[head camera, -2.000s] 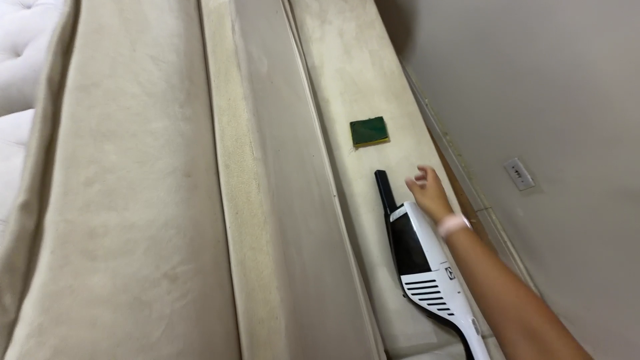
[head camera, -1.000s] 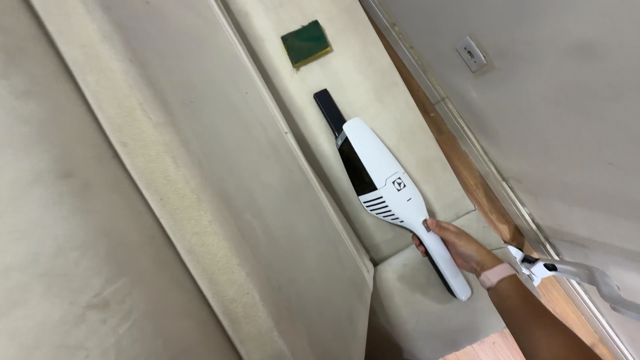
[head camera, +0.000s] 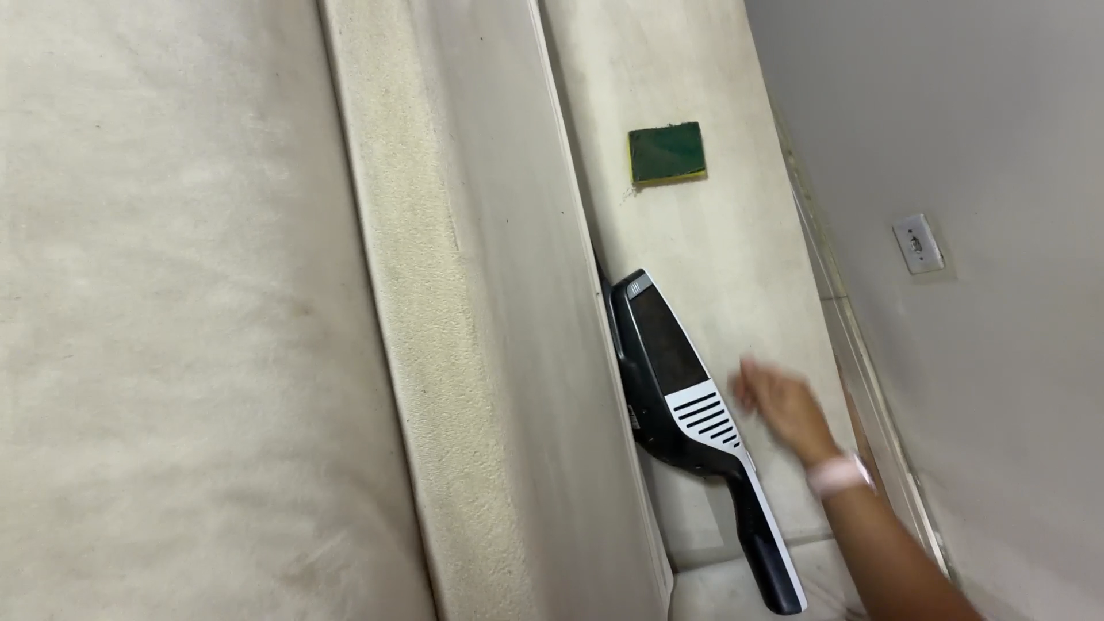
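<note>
My right hand (head camera: 780, 405), blurred and with a pale pink band on the wrist, is just right of a black and white handheld vacuum cleaner (head camera: 690, 405). It holds nothing, and its fingers look partly curled. The vacuum lies on its side on the beige upholstered surface (head camera: 716, 250), its handle toward the bottom and its front end against the upright beige panel. Farther up the same surface lies a green and yellow scouring sponge (head camera: 668, 153), green side up, with crumbs at its lower left corner. My left hand is out of view.
A wide beige cushion (head camera: 172, 302) fills the left side, beside a strip of rough cream fabric (head camera: 431, 302) and the upright panel (head camera: 535, 302). On the right, a grey wall (head camera: 992, 129) carries a white wall socket (head camera: 918, 244), with a baseboard (head camera: 862, 362) below.
One second ago my right hand gripped the vacuum's handle; now it is off the handle. The vacuum has turned onto its side and its front end is against the panel. The view has shifted.
</note>
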